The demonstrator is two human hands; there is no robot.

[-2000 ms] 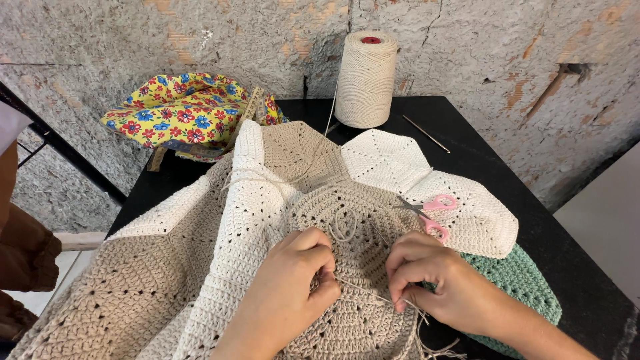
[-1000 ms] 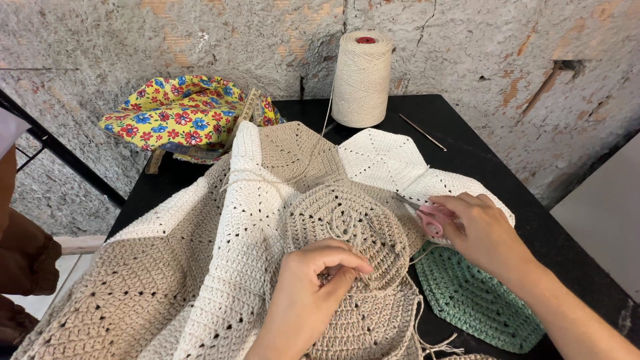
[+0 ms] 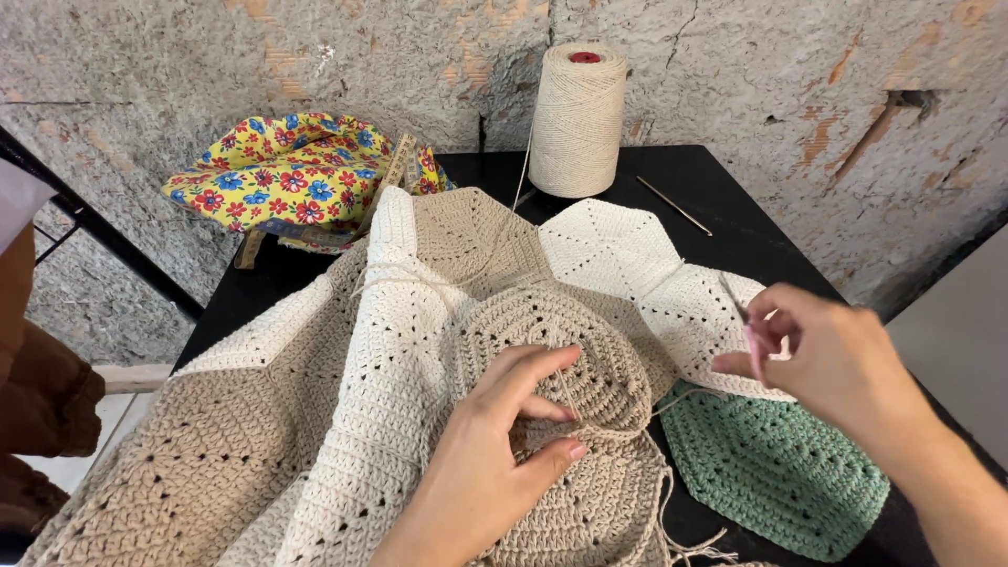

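Beige and white crocheted hexagons joined into one piece (image 3: 402, 378) spread over the black table. My right hand (image 3: 819, 354) is raised over a white hexagon (image 3: 693, 323) at the right, with small pink-handled scissors (image 3: 757, 346) in its fingers, blades pointing up and left. My left hand (image 3: 512, 433) rests on a beige crocheted hexagon (image 3: 551, 331) near the middle, fingers and thumb apart beside a strand of beige yarn; whether it pinches the strand is unclear. A green crocheted hexagon (image 3: 780, 472) lies under the right forearm. Loose yarn ends (image 3: 701, 547) hang at the lower right.
A cone of beige yarn (image 3: 579, 126) stands at the back of the table, its strand running down to the crochet. A metal crochet hook (image 3: 674, 206) lies to its right. Yellow floral fabric (image 3: 291, 173) and a measuring tape (image 3: 394, 169) sit back left, before a rough wall.
My right hand has moved from the yarn beside my left hand to the scissors, which lay on the white hexagon, and has lifted them. The left hand's fingers have spread.
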